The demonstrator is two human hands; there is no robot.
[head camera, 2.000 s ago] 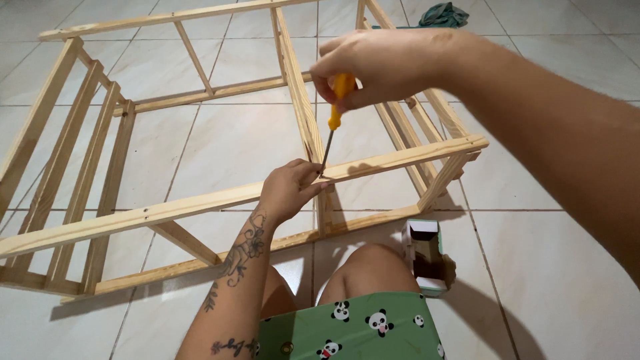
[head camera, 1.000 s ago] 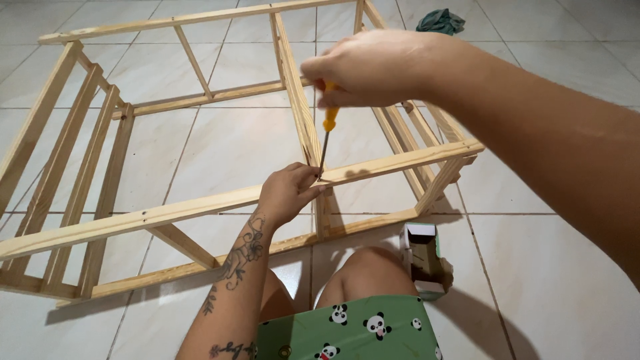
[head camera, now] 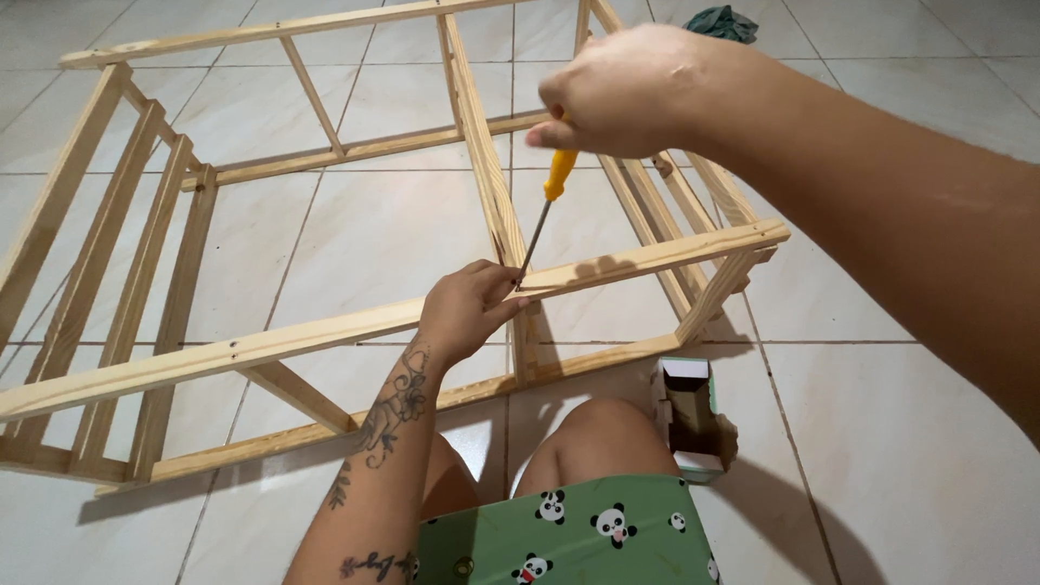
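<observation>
My right hand (head camera: 626,93) grips the yellow handle of a screwdriver (head camera: 559,172), held tilted with its tip pointing down. The tip meets the top face of a long pine rail (head camera: 650,252) where a crosspiece (head camera: 487,162) joins it. My left hand (head camera: 471,307) is wrapped over the same rail beside the tip, thumb and fingers on the wood. Whether a screw sits under the tip is hard to tell. The rail is part of a slatted wooden frame lying on the floor.
An opened small cardboard box (head camera: 686,455) stands on the tiled floor right of my knees. A dark green crumpled bag or cloth (head camera: 723,23) lies beyond my right arm. Slats (head camera: 114,268) rise at the frame's left end, and more slats stand at its right end.
My right hand has stayed on the screwdriver, and its grip and wrist angle have shifted on the handle. My left hand remains at the same joint.
</observation>
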